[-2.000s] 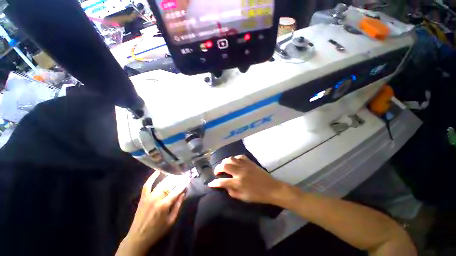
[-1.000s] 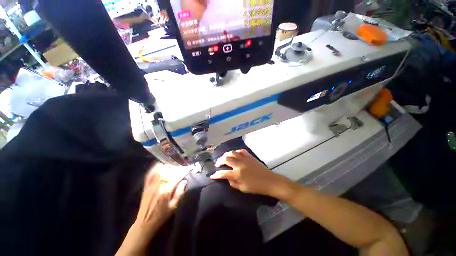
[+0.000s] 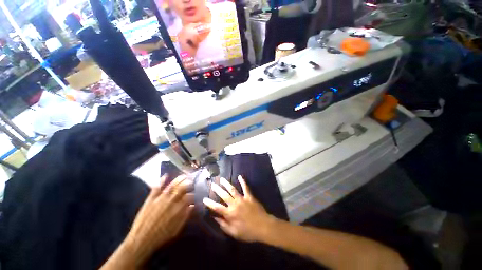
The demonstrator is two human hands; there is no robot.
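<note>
Black cloth (image 3: 259,171) lies on the white bed under the needle end of the sewing machine (image 3: 211,113). My left hand (image 3: 166,208) lies on the cloth left of the presser foot, fingers pointing up toward it. My right hand (image 3: 238,211) lies flat on the cloth just right of and below the foot, fingers spread. Neither hand grips anything that I can see. The needle and foot are too small and bright to make out clearly.
A heap of black cloth (image 3: 79,174) lies left of the machine. A lit smartphone (image 3: 206,37) stands above the arm, beside a dark slanting tube (image 3: 119,63). An orange item (image 3: 355,46) sits on the arm and another (image 3: 386,108) at its right end.
My right hand has moved down and left, and its fingers have spread flat. More of the cloth shows right of the foot. The view has shifted, with the machine further left.
</note>
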